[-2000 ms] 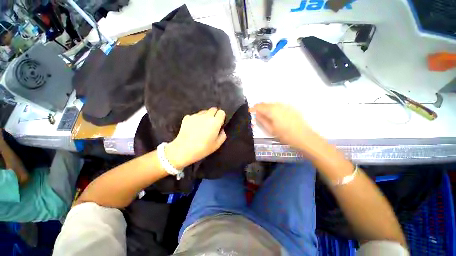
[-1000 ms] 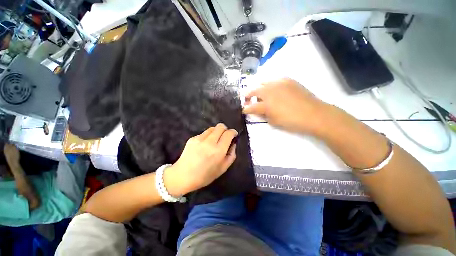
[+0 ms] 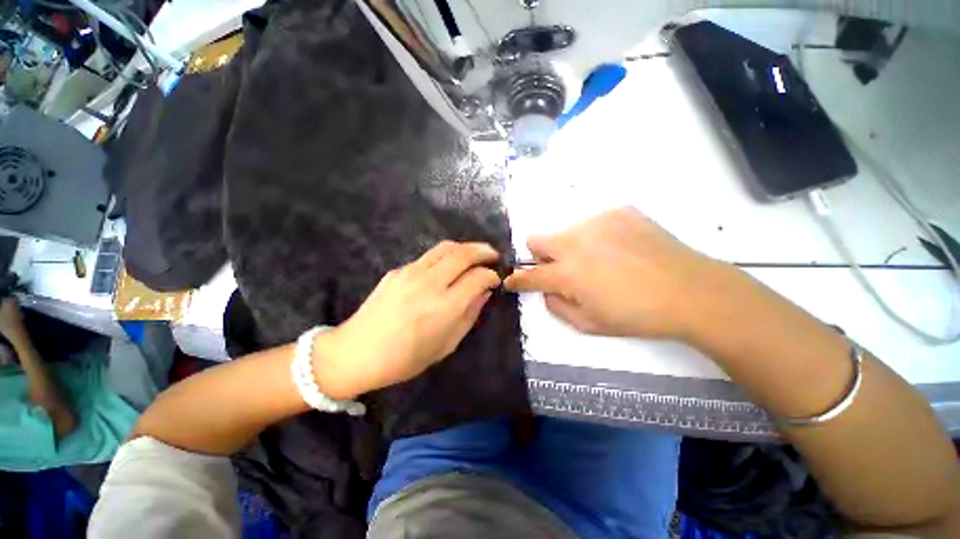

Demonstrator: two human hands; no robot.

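The dark, soft garment piece (image 3: pixel 326 179) lies on the white machine table and hangs over its front edge onto the lap. Its right edge runs up to the lit needle area. My left hand (image 3: pixel 416 316) lies on the cloth, fingertips pinching it near the right edge. My right hand (image 3: pixel 621 276) is at the same edge, its fingertips meeting the left ones and gripping the cloth edge. The thread tension assembly (image 3: pixel 535 100) is above the hands. The presser foot and needle cannot be made out.
A smartphone (image 3: pixel 768 116) with a white cable lies right of the needle area, near a blue tool (image 3: pixel 598 90). Dark cut pieces (image 3: pixel 174 190) lie at left on brown board. A ruler strip (image 3: pixel 653 405) runs along the front edge. Another person's arm (image 3: pixel 37 363) shows at far left.
The view has moved closer to the machine. My right hand has come down along the cloth edge from beside the needle area and now meets my left fingertips.
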